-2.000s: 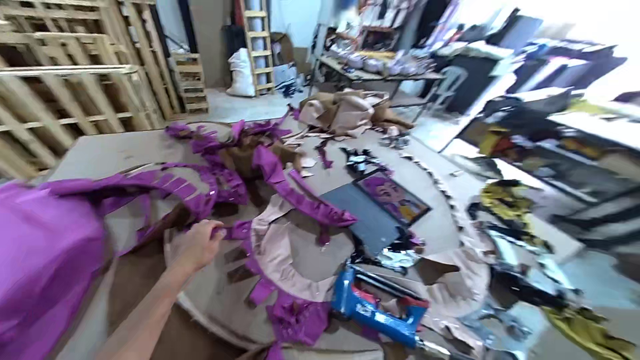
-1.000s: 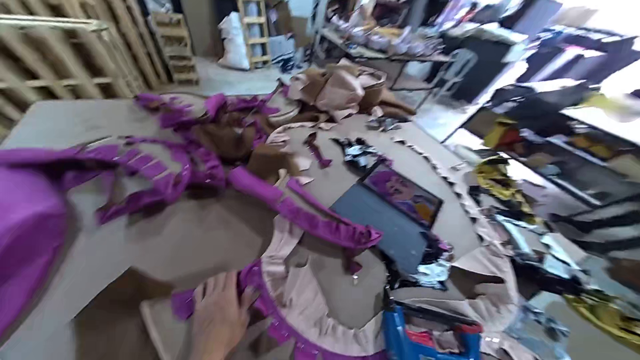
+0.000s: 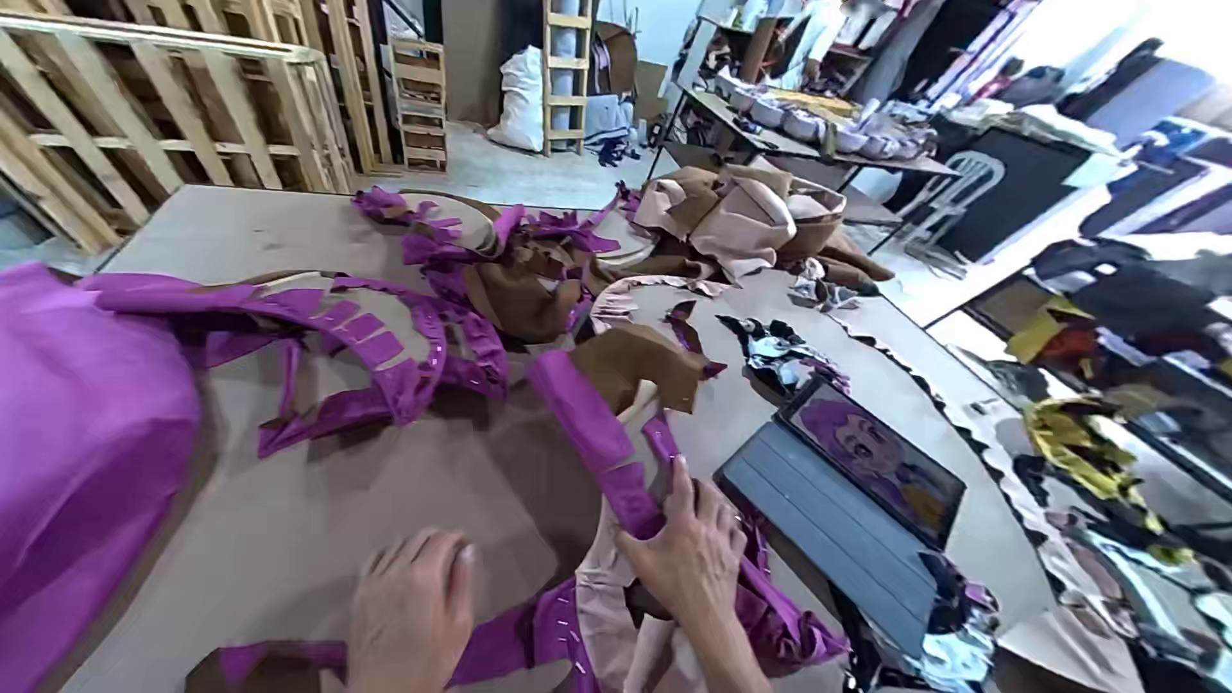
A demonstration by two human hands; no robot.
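Note:
My left hand (image 3: pixel 412 602) lies on the board-topped table at the lower centre, fingers curled, over a purple fabric strip (image 3: pixel 499 650); whether it grips the strip is hidden. To its right, my right hand (image 3: pixel 685 549) rests with spread fingers on a stapled purple strip (image 3: pixel 628 486), index fingertip at the strip's edge. Beneath the hands run pale pink fabric (image 3: pixel 606 606) and more purple pieces. A brown fabric piece (image 3: pixel 635 361) lies beyond my right hand. Stapled purple strips (image 3: pixel 385 337) curve across the left, beside a large purple cloth (image 3: pixel 87 462).
Right of my right hand lies a tablet (image 3: pixel 871 457) showing a cartoon picture, with its grey-blue cover (image 3: pixel 828 529). Brown and pink fabric (image 3: pixel 746 221) is heaped at the table's far side. Wooden pallets (image 3: pixel 173 115) stand at the back left; dark and yellow scraps (image 3: pixel 1083 452) lie at right.
My right hand has come into view over the purple strip. The near end of that strip has moved toward me. The blue tool seen earlier at the lower right is out of view.

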